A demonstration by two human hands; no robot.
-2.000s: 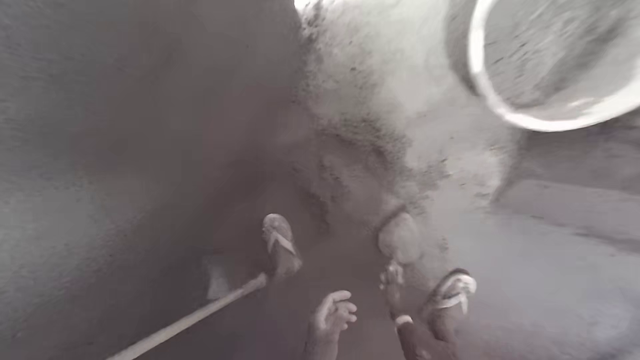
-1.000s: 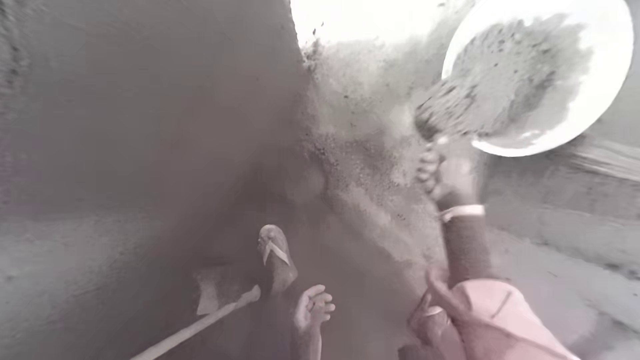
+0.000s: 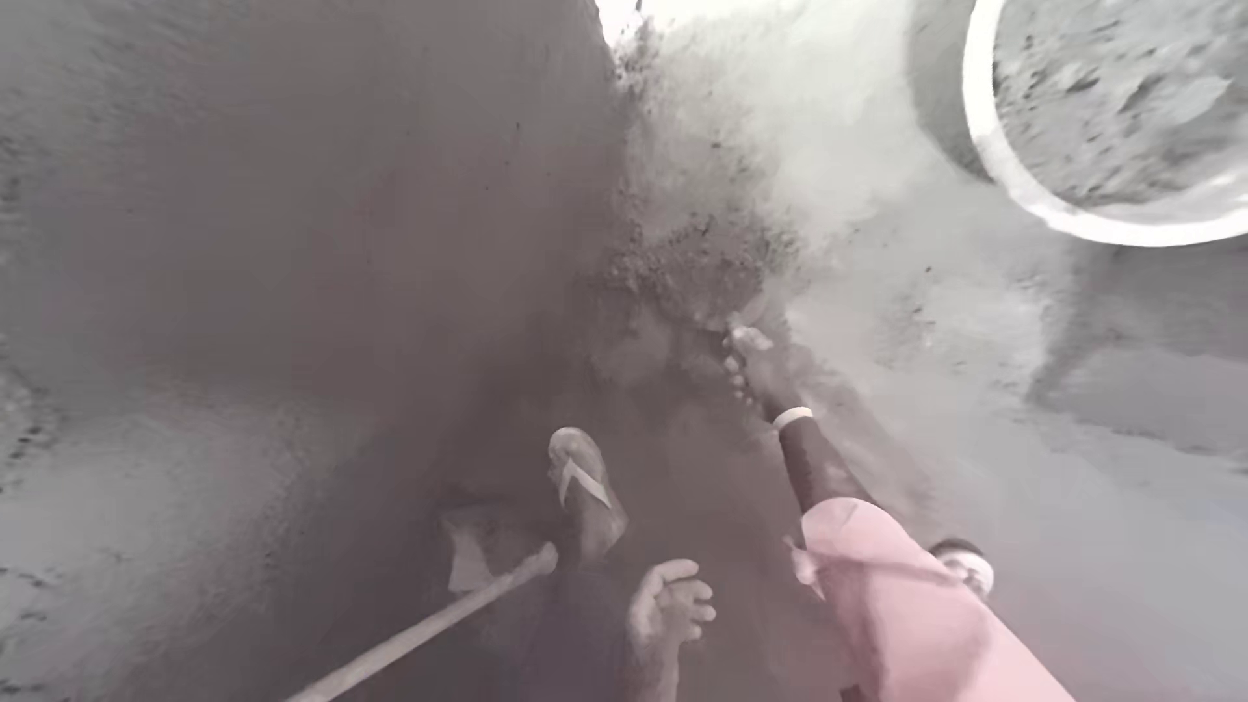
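My right hand [image 3: 756, 366], at the end of a pink sleeve, reaches forward near the centre. Its fingers are curled round what looks like a handled tool, mostly hidden by the hand and blur. Just beyond it lies a heap of wet, mortar-like mix [image 3: 707, 258]. My left hand [image 3: 673, 600] is low in the view, empty, with its fingers loosely bent and apart. At the upper right stands a round pan with a white rim [image 3: 985, 117], holding more of the grey mix [image 3: 1111, 97].
A long wooden handle [image 3: 429, 634] slants in from the bottom left, near a flat pale piece [image 3: 470, 558]. My sandalled left foot [image 3: 585, 487] is right of its end; the other foot [image 3: 965, 567] shows beside my sleeve. A large dark surface [image 3: 292, 195] fills the left.
My right hand was at the pan with a mass of mix one second ago; it has moved away, to the heap near the centre. My left hand stays low and empty.
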